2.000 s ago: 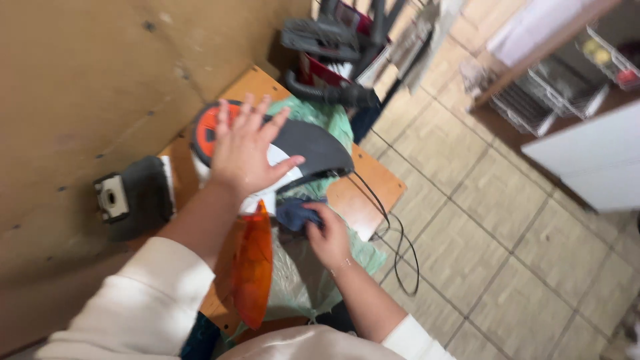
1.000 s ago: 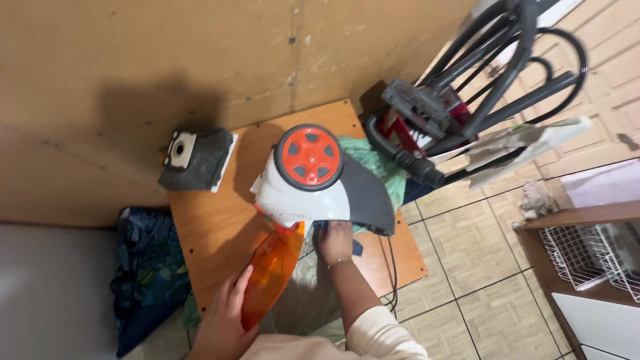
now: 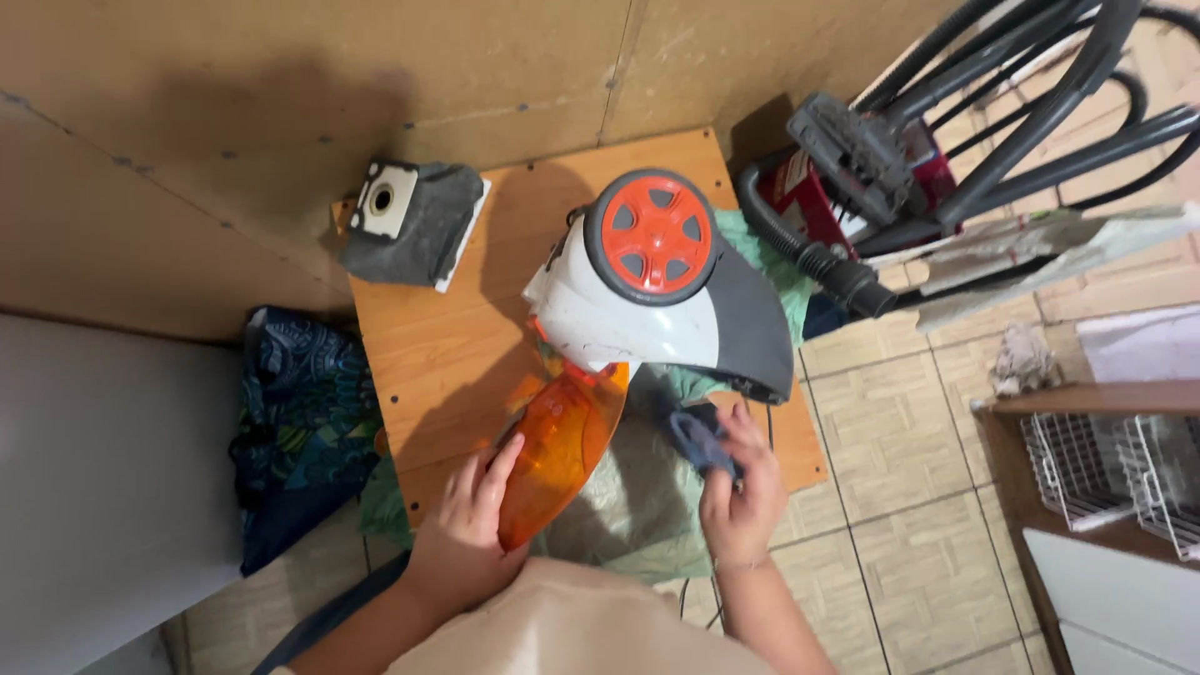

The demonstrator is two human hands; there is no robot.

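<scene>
A white and grey canister vacuum cleaner (image 3: 619, 319) with a red-hubbed wheel (image 3: 657, 236) lies on its side on a wooden board. Its translucent orange cover (image 3: 562, 445) hangs open toward me. My left hand (image 3: 476, 511) rests against the cover's lower left edge, fingers on its surface. My right hand (image 3: 745, 492) holds a crumpled dark blue cloth (image 3: 698, 441) between thumb and fingers, just below the grey end of the vacuum. Green translucent plastic (image 3: 656, 525) lies under the machine and toward my body.
A grey dust bag (image 3: 422, 220) with a white collar sits at the board's (image 3: 441, 366) back left. At right stand a red vacuum cleaner (image 3: 806, 192) and its black hoses (image 3: 1041, 141). A patterned blue bag (image 3: 305, 412) is at left, a shelf with wire baskets (image 3: 1078, 469) at right.
My left hand has gone from the top of the vacuum to the orange cover. The vacuum's wheel side faces up more squarely than at first. My right hand has drawn back from beneath the machine with the cloth.
</scene>
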